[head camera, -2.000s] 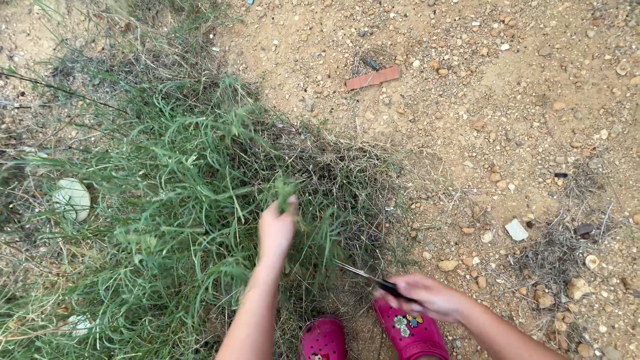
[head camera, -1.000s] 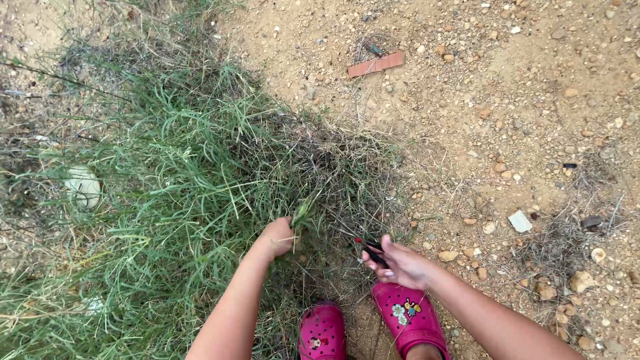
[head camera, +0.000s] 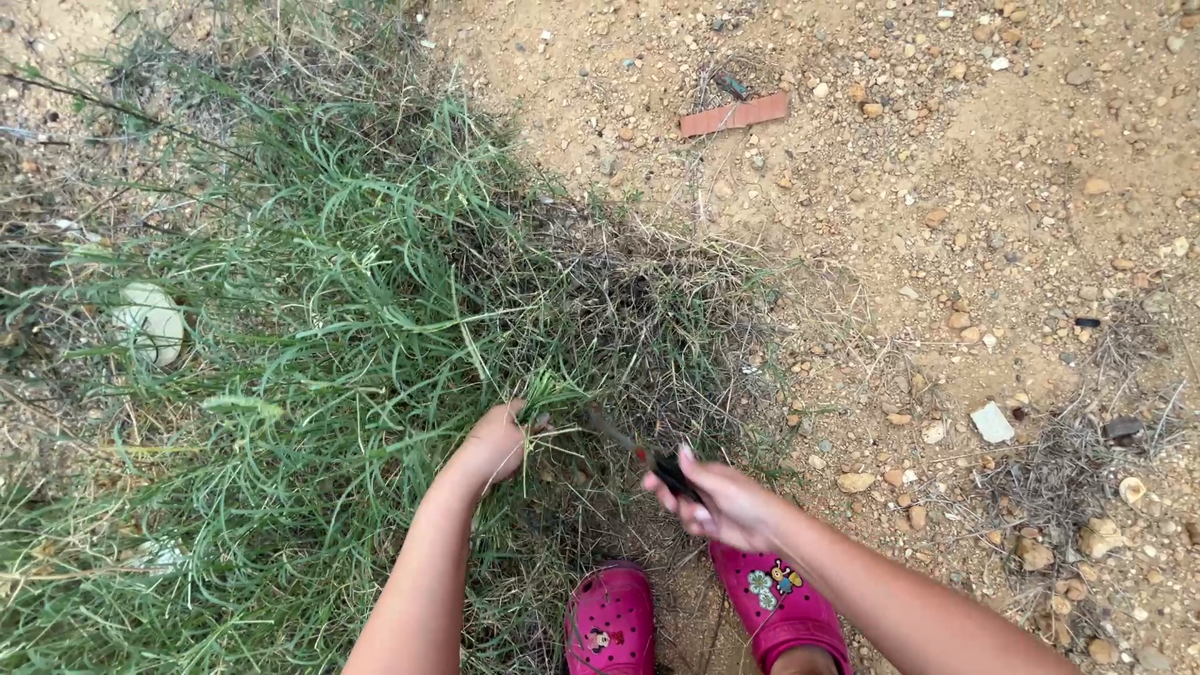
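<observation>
My left hand (head camera: 497, 442) is closed around a small bunch of green grass (head camera: 548, 392) at the right side of a dense grass patch (head camera: 375, 309). My right hand (head camera: 727, 502) grips the black handles of a pair of scissors (head camera: 670, 473), with a red spot near the pivot. Their metal blades point up and left toward the bunch and are slightly blurred, so whether they touch it cannot be told. Short dry stubble (head camera: 637, 300) lies just beyond both hands.
Pink clogs (head camera: 611, 623) are on my feet below the hands. A flat reddish strip (head camera: 734, 114) lies on stony soil at the top. A pale round object (head camera: 150, 323) sits in the grass at left. A white fragment (head camera: 992, 424) and dry weeds (head camera: 1059, 478) are at right.
Since a second ago the scissors' blades have come into clearer view, pointing toward the left hand. The left hand has stayed low in the grass, still with green blades in it.
</observation>
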